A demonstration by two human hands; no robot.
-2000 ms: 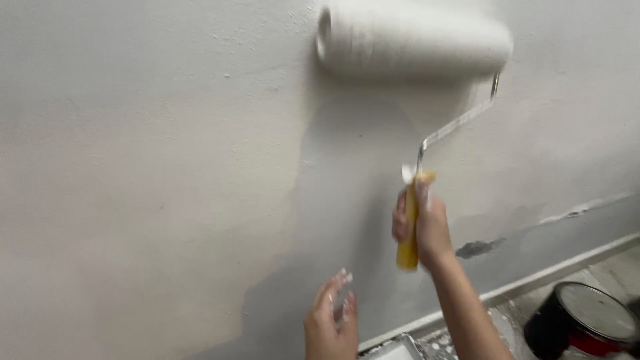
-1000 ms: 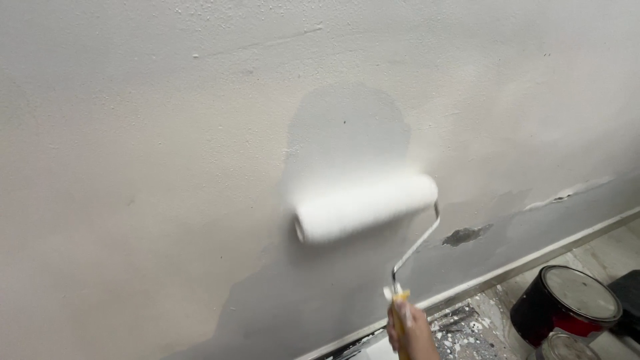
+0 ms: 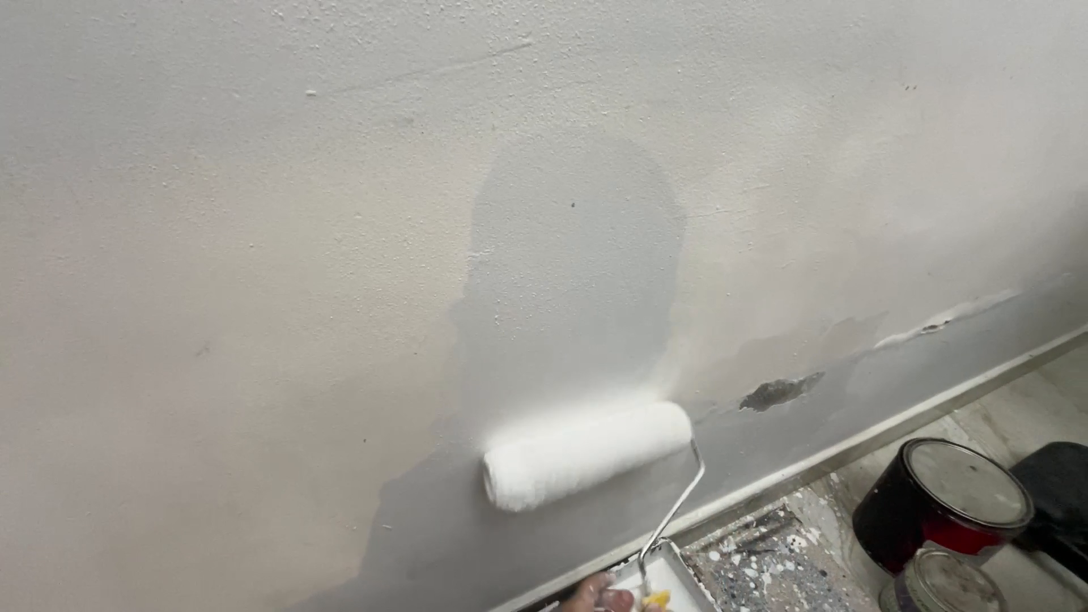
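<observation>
A white paint roller [image 3: 591, 459] lies against the wall, its fluffy sleeve slightly tilted, right end higher. From that end a bent metal frame [image 3: 671, 510] runs down to a yellow handle [image 3: 656, 598], cut off by the bottom edge. Paint-smeared fingers [image 3: 599, 593] are just left of the handle; which hand they belong to is not plain. My right hand's grip on the handle is mostly below the picture. Behind the handle is part of a white paint tray [image 3: 680, 578]. A darker grey patch [image 3: 574, 272] stretches up the wall above the roller, around a small dark spot.
A black and red paint can [image 3: 892, 501] with a metal lid stands at the lower right, a smaller can [image 3: 948, 586] in front. A black object [image 3: 1058, 493] is behind. Paint-spattered sheeting [image 3: 765, 552] lies by the skirting board [image 3: 816, 463]. Plaster is chipped [image 3: 782, 391] above it.
The roller has come down the wall, from high up two seconds ago to low near the skirting board. My left hand, apart from the handle in the earliest frame, was out of view one second ago.
</observation>
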